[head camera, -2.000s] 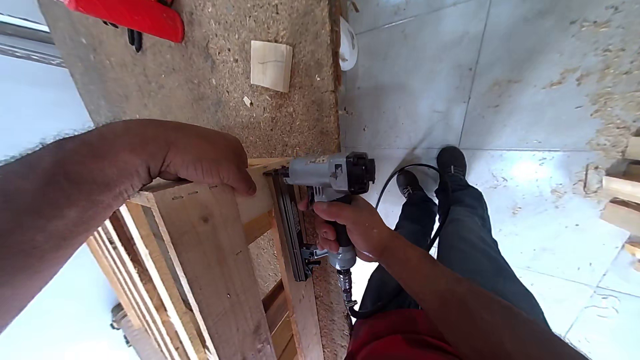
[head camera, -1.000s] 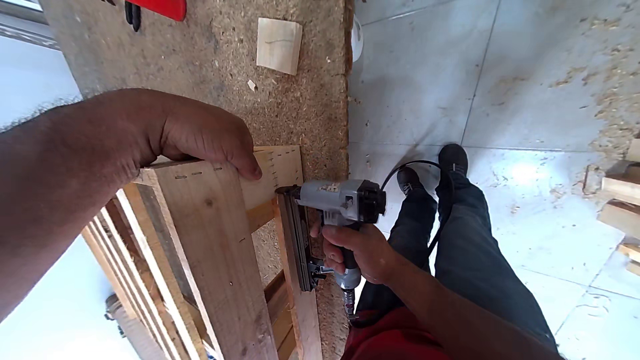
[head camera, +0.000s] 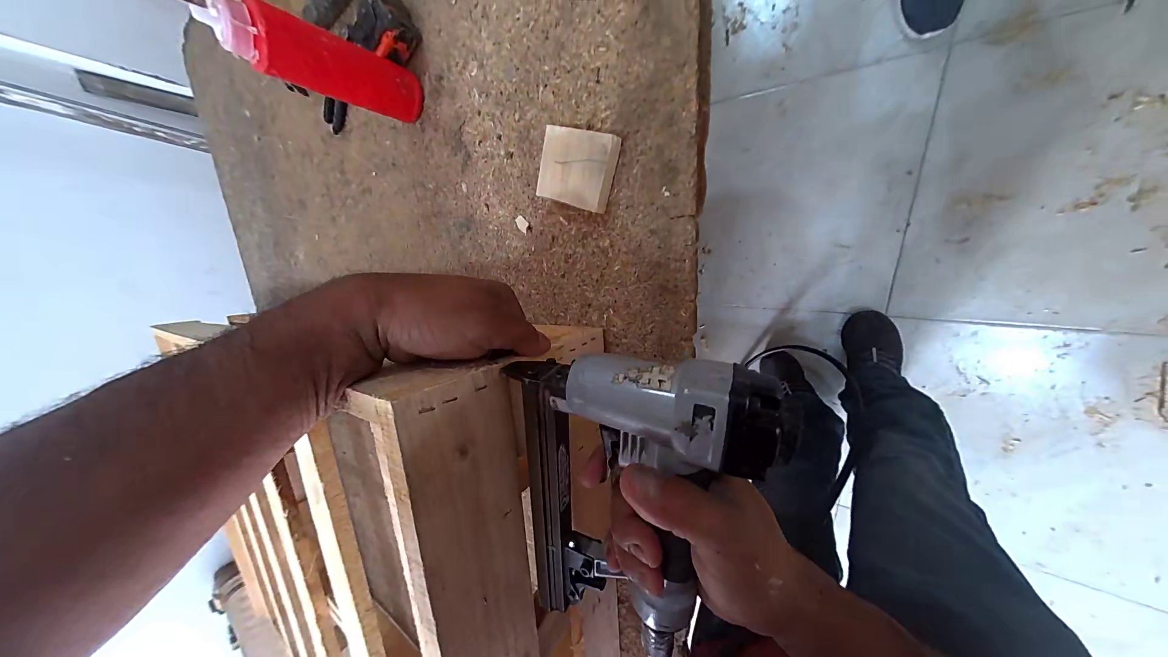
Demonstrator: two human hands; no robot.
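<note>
My right hand (head camera: 680, 538) is wrapped around the grip of a grey and black pneumatic stapler (head camera: 648, 392). The stapler's nose meets the upper end of a slatted wooden frame (head camera: 465, 511), at the edge of a board with a row of staples across its end. My left hand (head camera: 447, 319) grips that same end of the frame from above, thumb toward the stapler's nose; its fingers are mostly hidden. An air hose (head camera: 826, 360) curves behind the tool, past my legs.
A small wooden block (head camera: 578, 168) lies on the particleboard bench (head camera: 456, 182). Near the bench's far end are a red squeeze bottle (head camera: 328, 68) and a dark tool with orange parts (head camera: 383, 32). Wood shavings (head camera: 1109, 192) dot the tiled floor, and a person's shoe (head camera: 929, 14) shows at the top.
The stapler in my right hand has moved left, from the inner board of the frame to the nearer board's end beside my left thumb. My left hand keeps its hold on the frame.
</note>
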